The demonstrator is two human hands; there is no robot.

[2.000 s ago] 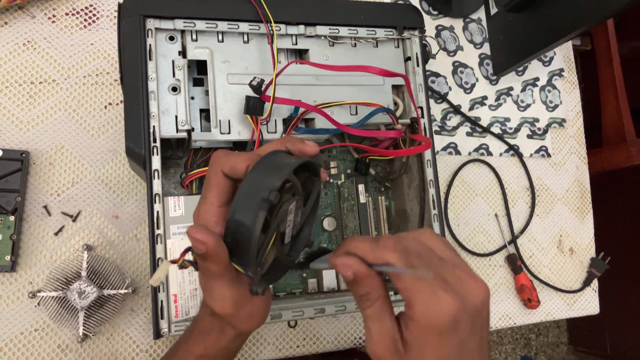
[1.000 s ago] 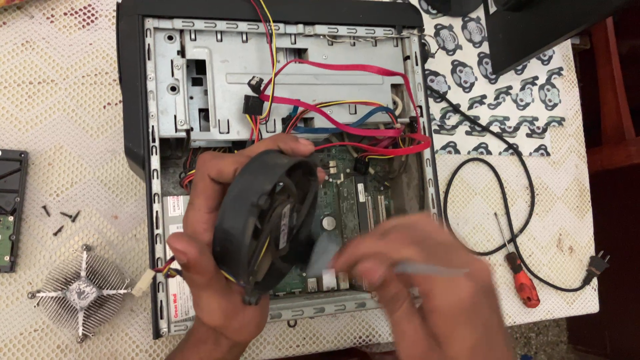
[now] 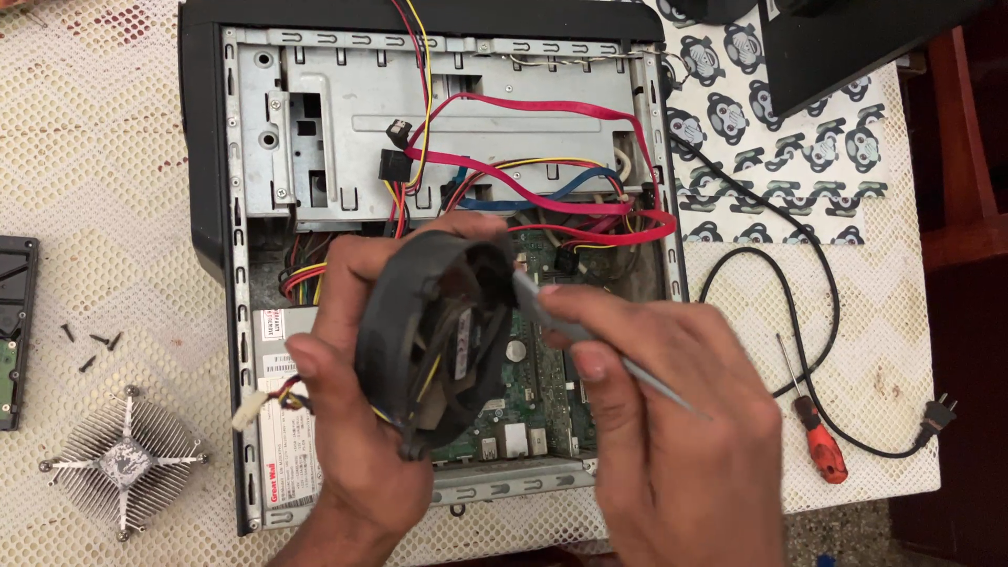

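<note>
My left hand [image 3: 358, 425] grips a black round cooling fan [image 3: 437, 339] by its rim, tilted over the open computer case [image 3: 472, 488]. A white connector [image 3: 250, 409] on the fan's twisted wires hangs out beside my left thumb. Between the thumb and fingers of my right hand [image 3: 669, 394] is a thin grey tool [image 3: 563, 319], perhaps a brush or spatula; its broad end is at the fan's right rim, and whether they touch cannot be told. Under the fan lies a green motherboard [image 3: 516, 394], partly hidden.
A finned metal heatsink [image 3: 122, 465], loose screws [image 3: 98, 339] and a hard drive [image 3: 16, 331] lie left of the case. Red flat cables [image 3: 551, 189] loop across it. To the right are a red-handled screwdriver [image 3: 823, 445], a black power cord [image 3: 835, 315] and a monkey-print sheet [image 3: 728, 118].
My right hand has moved the grey tool up along the fan's right side, from near its lower edge to its upper rim. The fan stays in my left hand.
</note>
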